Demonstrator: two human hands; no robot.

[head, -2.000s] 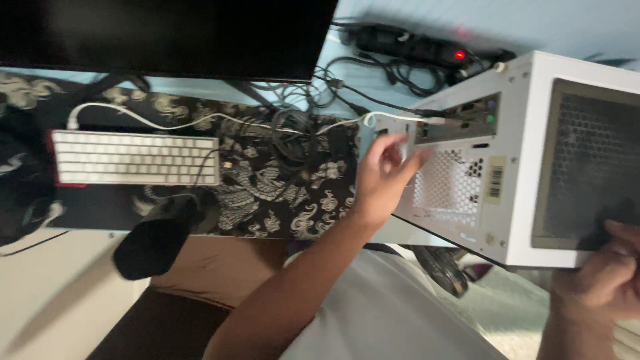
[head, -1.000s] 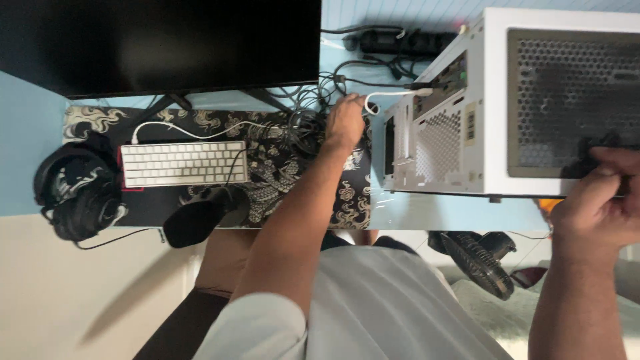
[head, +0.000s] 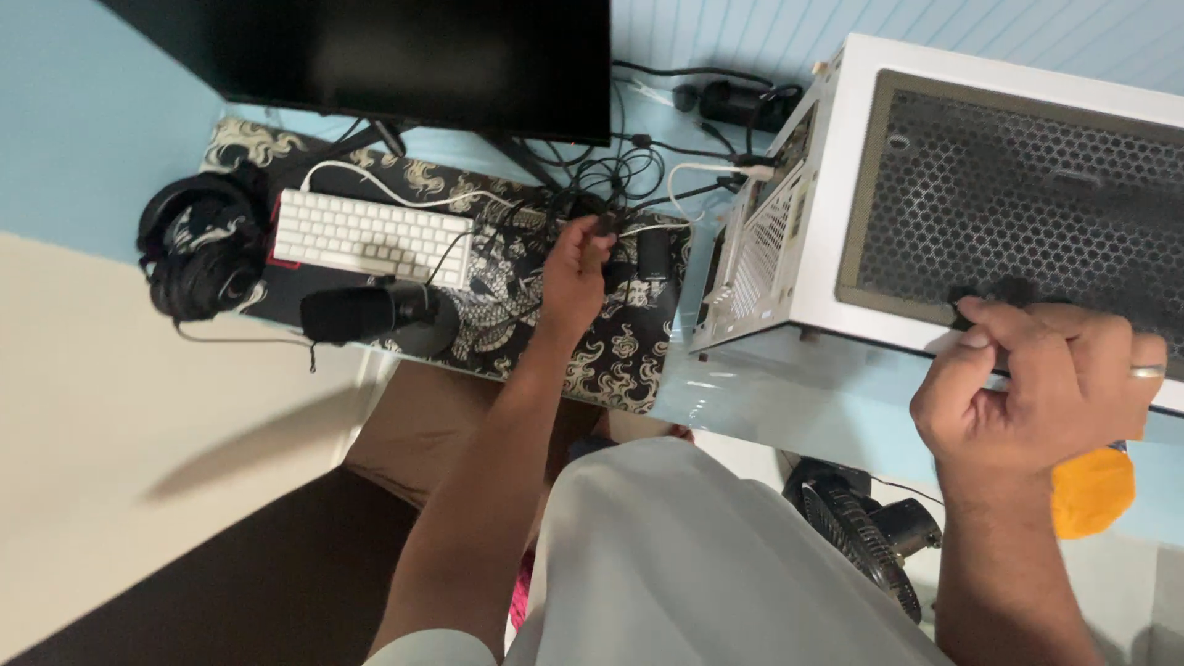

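Observation:
On the right of the head view stands a white computer case (head: 823, 250) with a honeycomb mesh top panel (head: 1008, 203). My right hand (head: 1045, 379), a ring on one finger, rests at the mesh panel's near edge, fingers curled; whether it grips the edge is unclear. Over the patterned desk mat (head: 620, 365), my left hand (head: 578, 268) pinches a dark cable connector (head: 606, 225) beside a tangle of black cables (head: 615, 176). A white cable (head: 684, 176) and black cables run into the rear of the case. A small black box (head: 652, 254) lies just right of my left hand.
A monitor (head: 370, 65) stands at the back left, with a white keyboard (head: 375, 231), a black microphone (head: 365, 313) and headphones (head: 203, 245) before it. A black power strip (head: 740, 102) lies behind the cables. Below the desk are a black fan (head: 860, 536) and an orange object (head: 1091, 490).
My left hand has moved left from the rear of the computer case to the cables on the mat. My right hand remains at the mesh panel's near edge.

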